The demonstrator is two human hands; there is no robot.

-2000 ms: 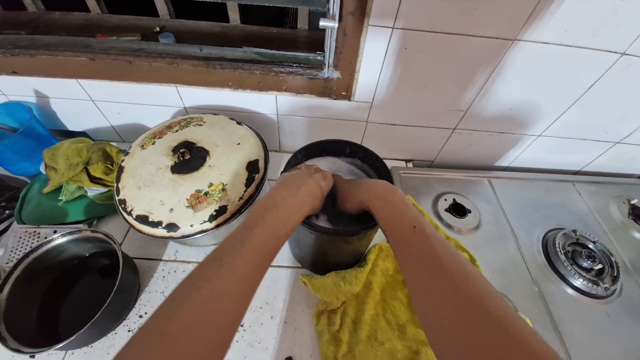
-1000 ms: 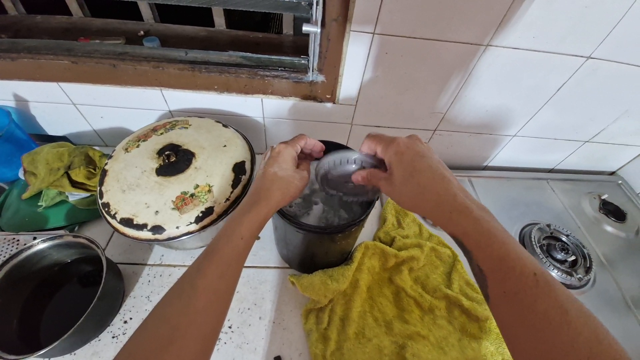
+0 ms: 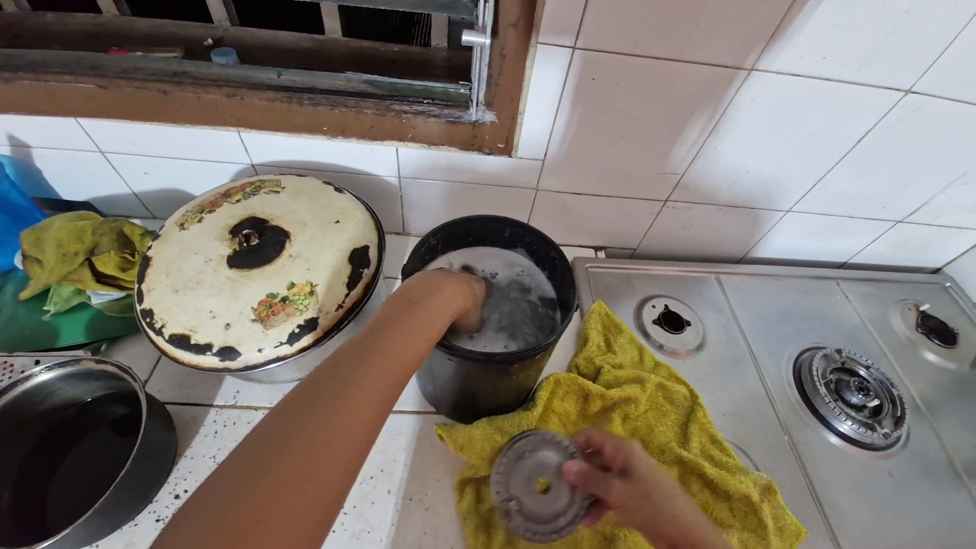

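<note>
My left hand (image 3: 463, 301) dips into soapy water inside a black bucket (image 3: 492, 385); its fingers are under the suds, so what they hold is hidden. My right hand (image 3: 610, 473), slightly blurred, grips a round grey metal burner part (image 3: 540, 484) by its right edge. The burner part, with a hole at its centre and a notched rim, is over a yellow towel (image 3: 648, 404) in front of the bucket. The towel lies partly on the tiled counter and partly on the steel gas stove (image 3: 751, 343).
Left of the bucket is a large pot with a chipped cream enamel lid (image 3: 305, 236). A dark-filled metal pot (image 3: 156, 427) stands at the lower left, near yellow-green cloths (image 3: 76, 248) and a green item (image 3: 46, 316). A burner (image 3: 852, 396) sits on the stove; a tiled wall (image 3: 640, 122) rises behind.
My right hand has moved from above the bucket down to the towel with the burner part. My left hand, above the bucket's rim a second ago, is now in the water.
</note>
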